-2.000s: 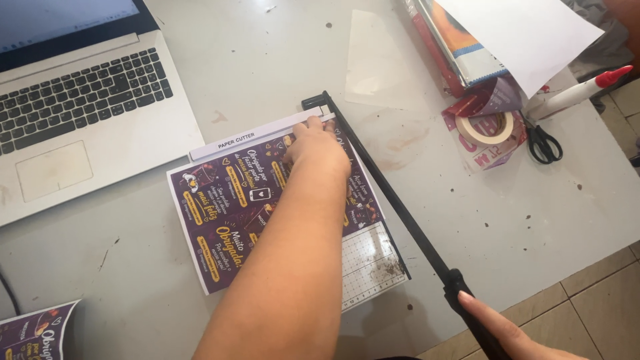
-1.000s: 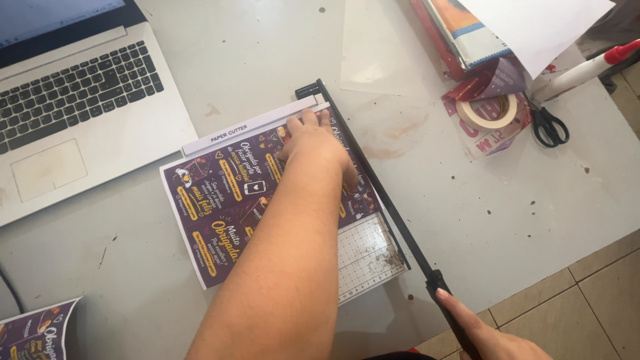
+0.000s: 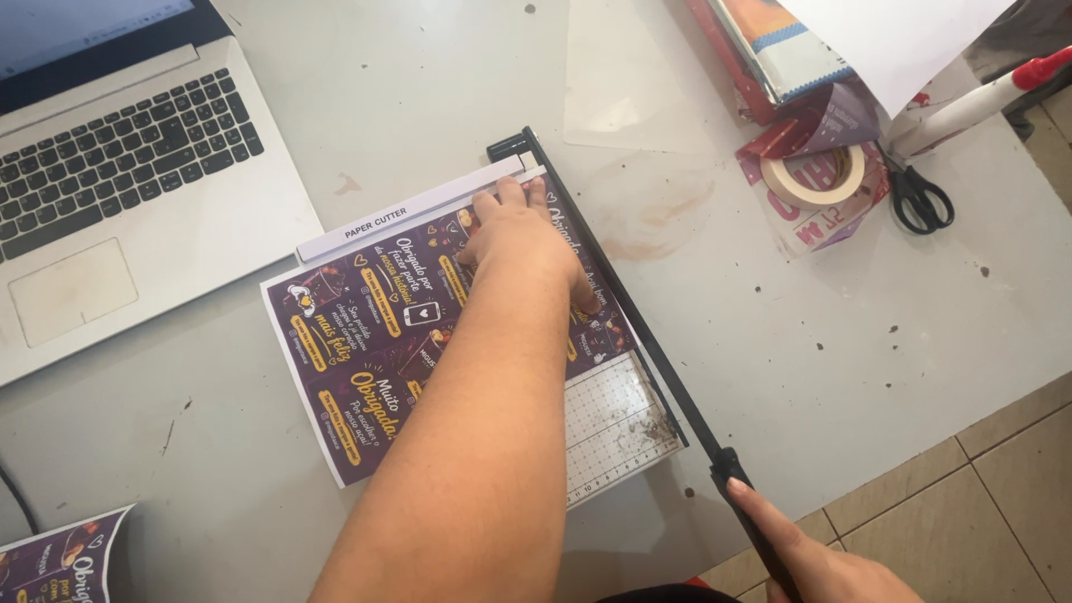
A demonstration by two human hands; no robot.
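Observation:
A purple printed sheet (image 3: 368,335) with white borders lies on the gridded bed of a paper cutter (image 3: 624,419), its top edge along the white guide bar. With fingers spread, my left hand (image 3: 528,243) presses flat on the sheet near the cutting edge; my forearm hides part of the print. The cutter's long black blade arm (image 3: 645,318) runs slantwise along the bed's right side, its handle (image 3: 754,519) towards me. My right hand (image 3: 804,553) is closed round that handle, index finger along it.
An open laptop (image 3: 151,167) stands at the left. More printed sheets (image 3: 67,561) lie at the lower left. At the upper right are a masking tape roll (image 3: 812,201), black-handled scissors (image 3: 919,201), a clear sheet (image 3: 636,84), packets and white paper (image 3: 896,42). Tiled floor shows beyond the table edge.
The blade arm and my right hand on its handle have shifted slightly left, closer to the cutter bed, since two seconds ago. My left hand remains on the sheet.

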